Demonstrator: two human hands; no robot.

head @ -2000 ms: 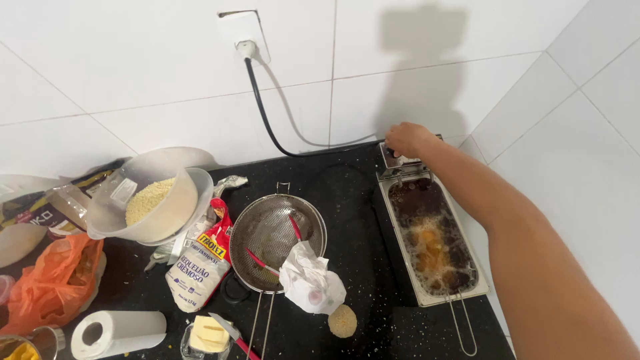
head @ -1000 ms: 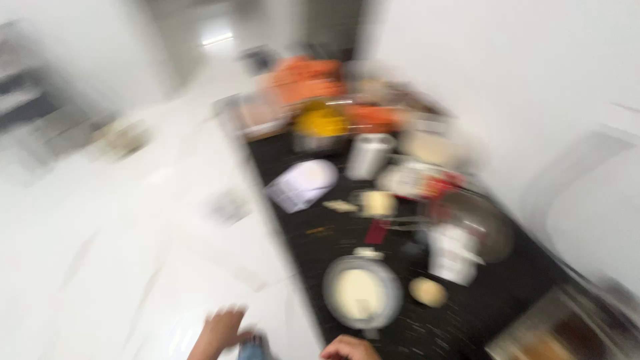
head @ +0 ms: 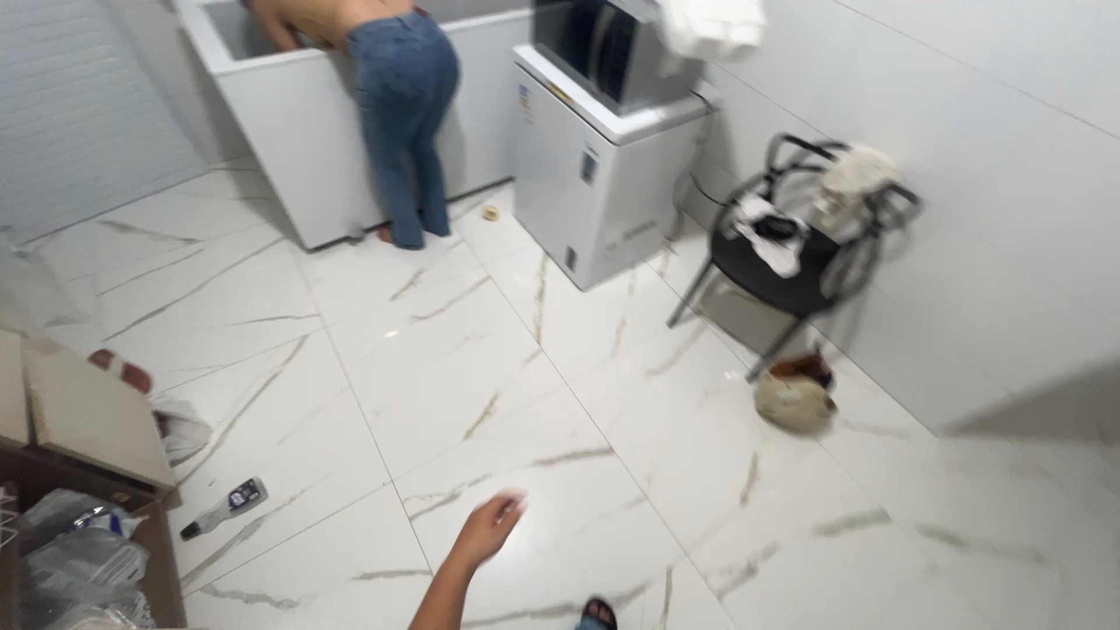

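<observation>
My left hand (head: 494,525) hangs over the white marbled tile floor (head: 560,420) at the lower middle, its fingers loosely bent and slightly blurred. I see no object in it, and it touches nothing. My right hand is out of view. To the right of my forearm, at the bottom edge, shows a foot in a dark sandal (head: 600,611) with a bit of blue jeans. A bottle-like object with a dark cap (head: 226,506) lies on the floor to the left of my hand.
A person in jeans (head: 402,105) bends into a white chest freezer (head: 280,149). A microwave (head: 595,48) stands on a smaller freezer (head: 577,184). At right are a black chair (head: 779,271) holding cloths and a bag (head: 794,402) on the floor. Plastic bags (head: 83,547) fill an open cabinet at left.
The view has swung from the counter to the floor and freezers. Two seconds ago a hand was at the fryer's control box; a second ago both hands showed low in view, now only one.
</observation>
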